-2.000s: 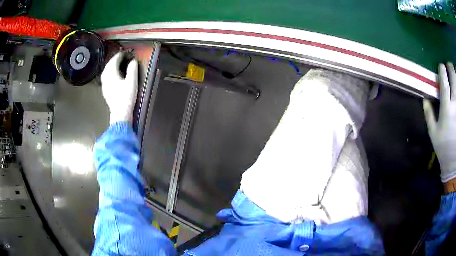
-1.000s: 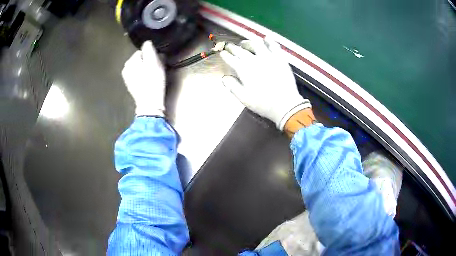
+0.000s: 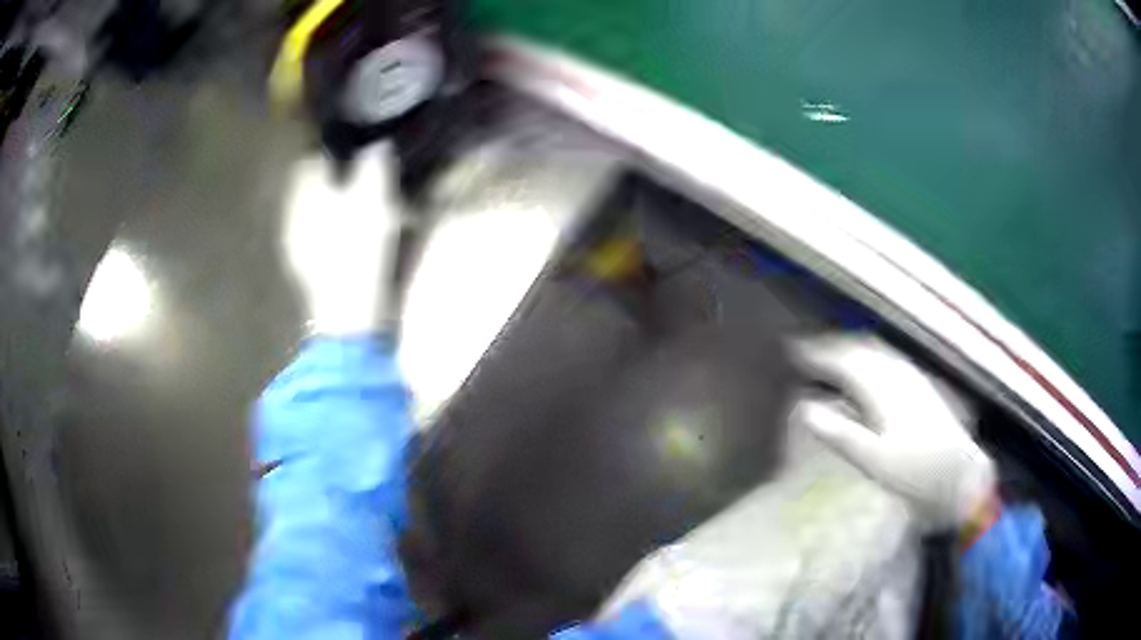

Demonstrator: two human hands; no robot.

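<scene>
A round black fan-like unit [image 3: 432, 38] with a pale grey hub and a yellow rim stands on the shiny metal table at the upper left. My left hand [image 3: 342, 231], in a white glove, is at its near edge, with the fingertips touching or just in front of it. The frame is blurred, so its grip cannot be told. My right hand [image 3: 895, 419], also gloved in white, is over my lap below the conveyor rail. Its thumb and fingers are apart and nothing shows in it.
The metal table [image 3: 188, 425] fills the left side. The green conveyor belt [image 3: 951, 138] curves across the upper right behind its white edge rail [image 3: 776, 188] with a red line. A blurred yellow item [image 3: 616, 259] lies below the rail. My light-coloured legs are at the bottom.
My right hand has left the cable with orange ends beside the black unit and moved right and down over my lap. My left hand stays by the unit. The view has shifted slightly.
</scene>
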